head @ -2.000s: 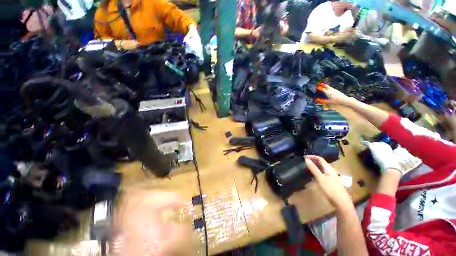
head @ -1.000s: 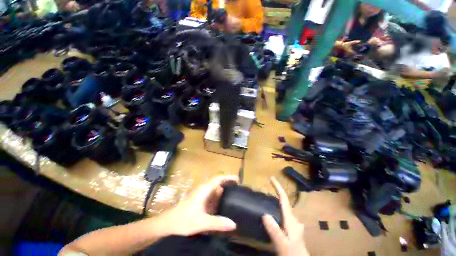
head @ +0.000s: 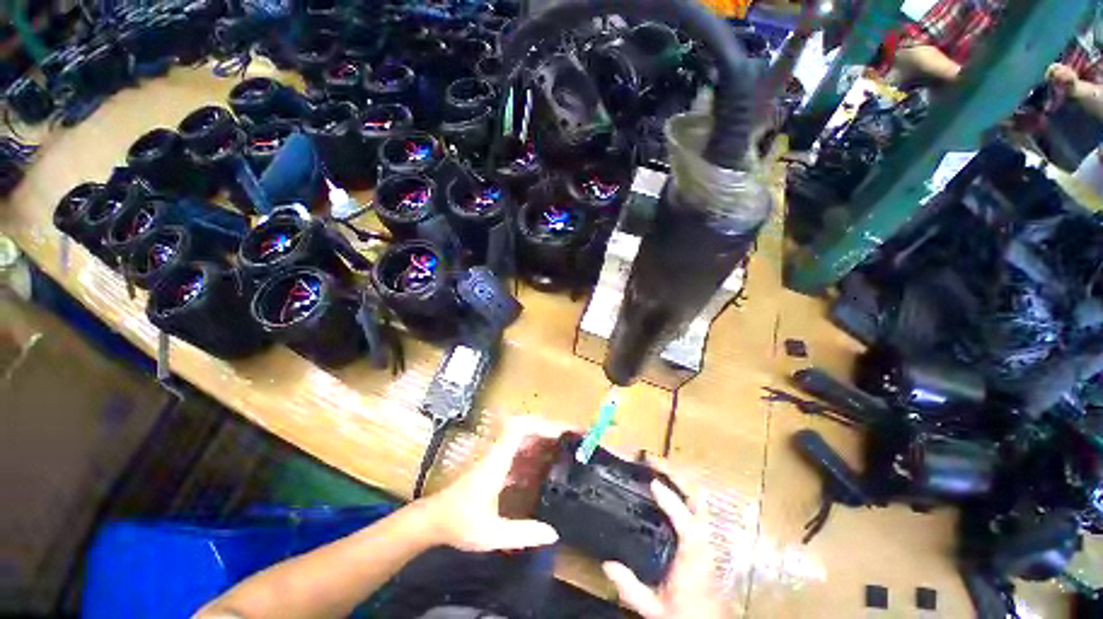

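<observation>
A black cylindrical housing (head: 611, 508) lies on its side between my hands at the bench's near edge, its recessed side facing up. My left hand (head: 490, 490) grips its left end. My right hand (head: 677, 544) grips its right end. A thin green strip (head: 598, 432) stands up from the housing's upper left edge. The hanging electric screwdriver (head: 683, 260) is just above and beyond it, its lower end close to the strip. Whether the tip touches anything cannot be told.
A pale metal screw feeder (head: 681, 351) stands behind the screwdriver. A small pale-faced box with cable (head: 457, 377) lies left. Open housings (head: 290, 300) stand in rows at left. Wired black modules (head: 832, 466) and shiny drums (head: 937, 385) lie right. A green upright (head: 956, 145) and people are beyond.
The housing has turned in my hands, so its recessed side and the green strip now show. The view has shifted, and the screwdriver appears larger and nearer.
</observation>
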